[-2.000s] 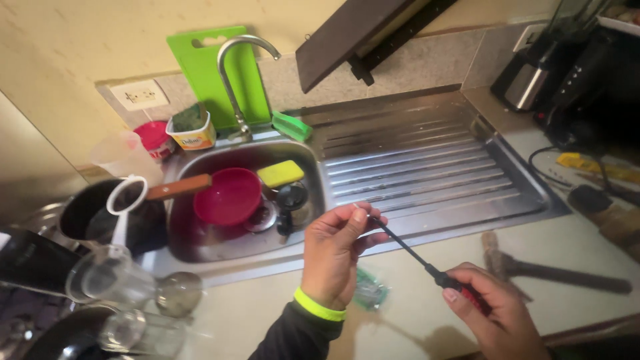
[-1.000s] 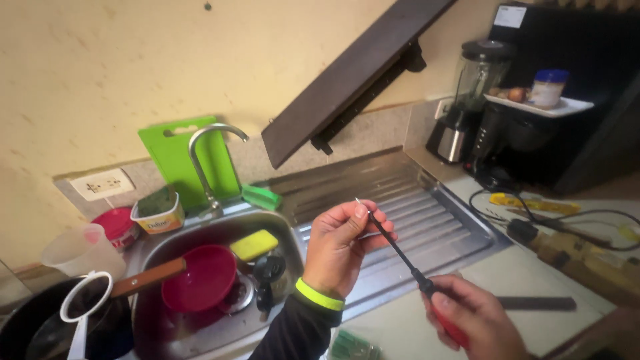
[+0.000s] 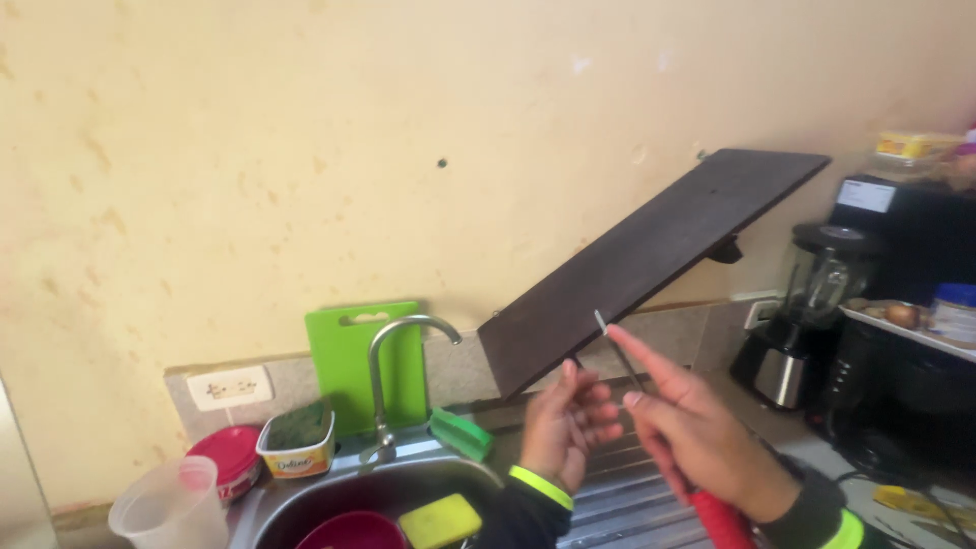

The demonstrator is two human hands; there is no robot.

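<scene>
My right hand (image 3: 690, 427) holds a screwdriver (image 3: 627, 364) with a dark shaft and a red handle, its index finger stretched along the shaft. The pale tip points up and to the left, in front of a dark wooden shelf board (image 3: 648, 252). Just left of the shaft is my left hand (image 3: 568, 431), fingers loosely curled and apart, holding nothing that I can see. The board hangs tilted against the wall, its left end low and its right end high, with a dark bracket (image 3: 724, 250) under it. A small dark hole (image 3: 442, 163) shows in the wall.
Below lie the steel sink (image 3: 278, 518) with a yellow sponge (image 3: 441, 521), a faucet (image 3: 375, 358) and the ribbed drainboard (image 3: 618, 496). A green cutting board (image 3: 366, 389) leans behind the faucet. A plastic tub (image 3: 296, 450) stands left; a blender (image 3: 816, 305) stands right.
The view has tilted up to the wall. My left hand has let go of the screwdriver's tip end. My right hand has shifted its grip, from the handle onto the shaft.
</scene>
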